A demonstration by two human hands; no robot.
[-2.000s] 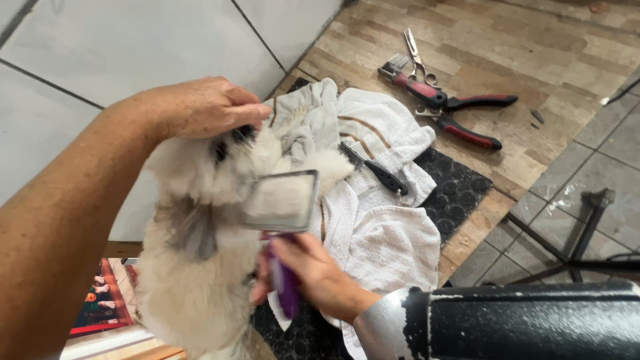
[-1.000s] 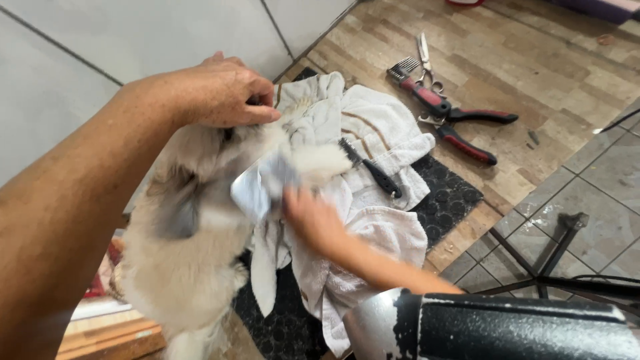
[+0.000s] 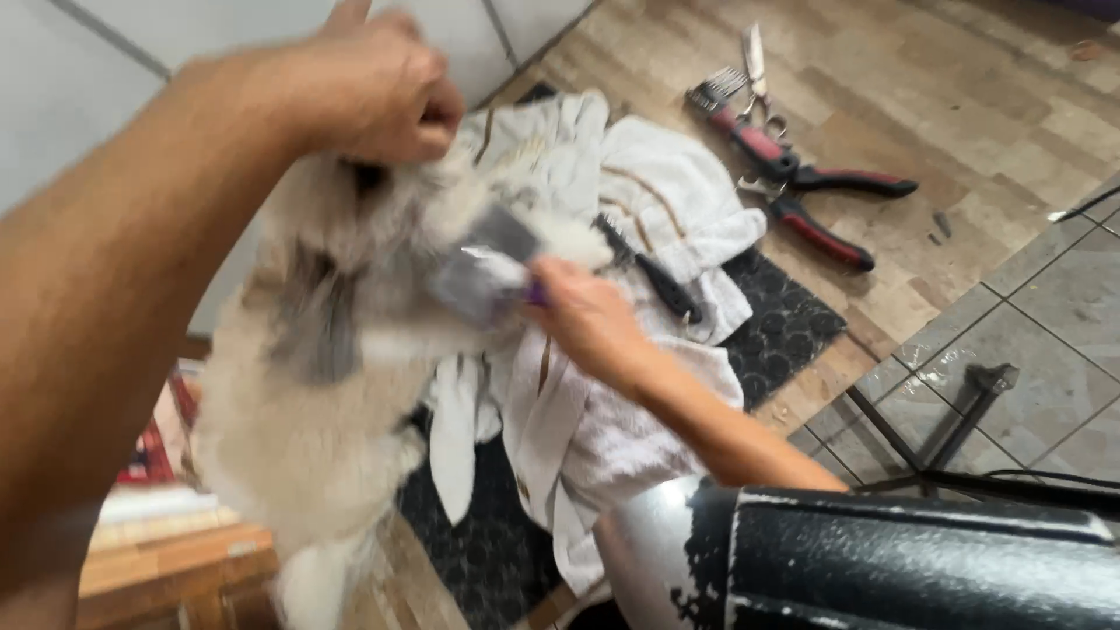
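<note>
A cream, long-haired dog (image 3: pixel 297 429) with a grey ear stands on a black rubber mat (image 3: pixel 490 560) and white towels (image 3: pixel 647 420). My left hand (image 3: pixel 394 96) is curled at the top of the dog's head; whether its fingers grip hair is hidden. My right hand (image 3: pixel 582 315) holds a slicker brush (image 3: pixel 486 267) by its purple handle, the blurred head against the fur of the dog's chest or foreleg. Just beyond the right hand, a black-handled dematting comb (image 3: pixel 661 284) lies on the towels. The worn black and silver barrel of a dryer (image 3: pixel 875 560) fills the lower right.
Red and black nail clippers (image 3: pixel 805 184), a red-handled grooming rake (image 3: pixel 744 127) and metal scissors (image 3: pixel 755 74) lie on the wood-patterned tabletop (image 3: pixel 901 96). White wall tiles (image 3: pixel 105 96) rise at the left. A dark metal stand (image 3: pixel 962 429) is on the tiled floor beyond the table's edge.
The slicker brush has turned in my right hand, its pad facing me two seconds ago and blurred now. My left hand stays at the dog's head. The dryer barrel now sits lower in view.
</note>
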